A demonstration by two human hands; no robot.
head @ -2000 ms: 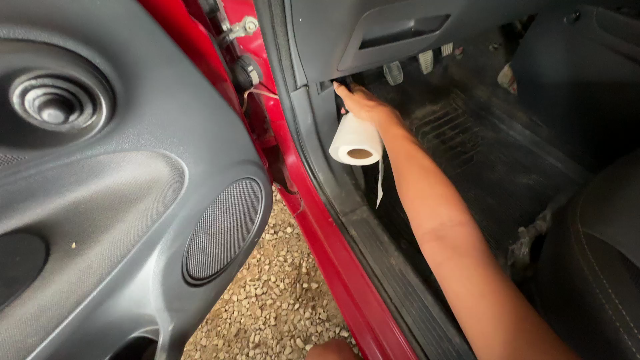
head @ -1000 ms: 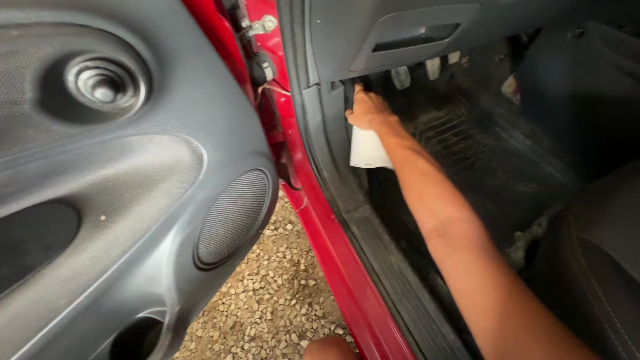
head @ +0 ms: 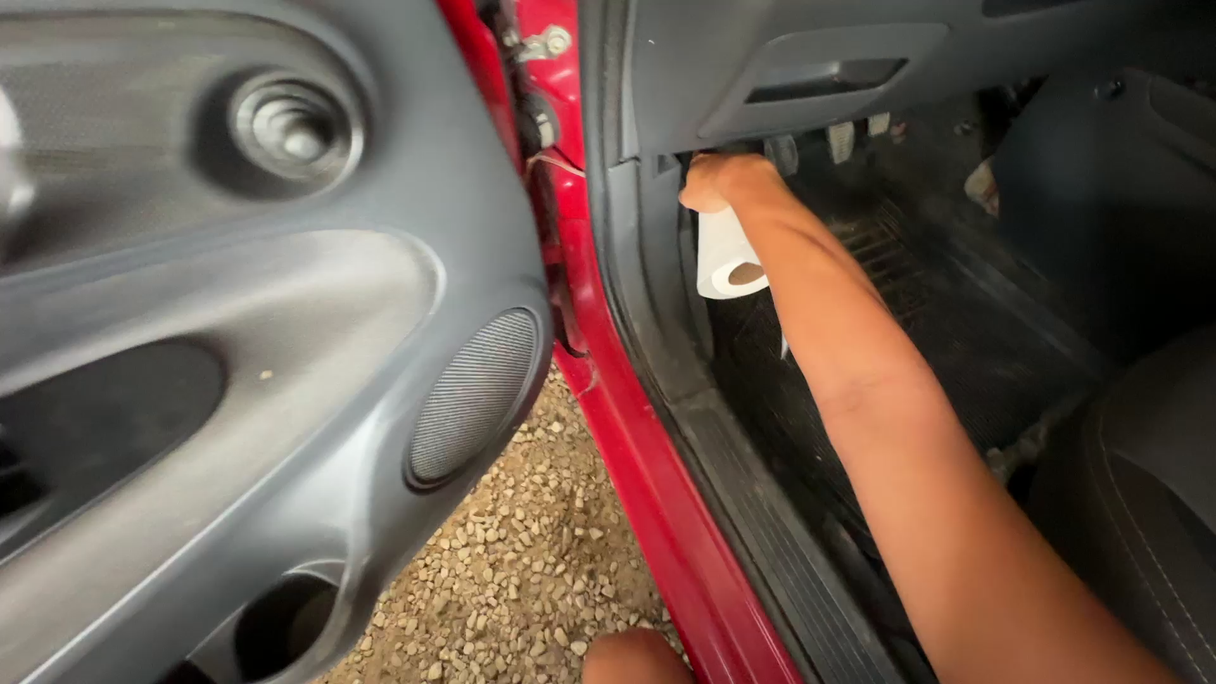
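Observation:
My right hand [head: 727, 180] is at the lower left edge of the dashboard, beside the door pillar trim. Its fingers are curled, and their tips are hidden behind the hand and under the panel edge. Just below the hand, and held by it, hangs a white paper roll [head: 720, 255], its cardboard core facing down toward me. A small loose end of paper shows beneath the roll, partly behind my forearm. My left hand is out of view.
The open car door's inner panel [head: 313, 275] fills the left side. The red door sill [head: 655, 494] and black sill trim [head: 760, 532] run between gravel [head: 513, 541] and the rubber floor mat [head: 959, 313]. Pedals [head: 841, 141] hang past the hand; a seat [head: 1149, 456] stands right.
My right hand remains by the lower dashboard edge with the paper roll. The fingers that showed at the trim two seconds ago are now curled and more hidden under the panel.

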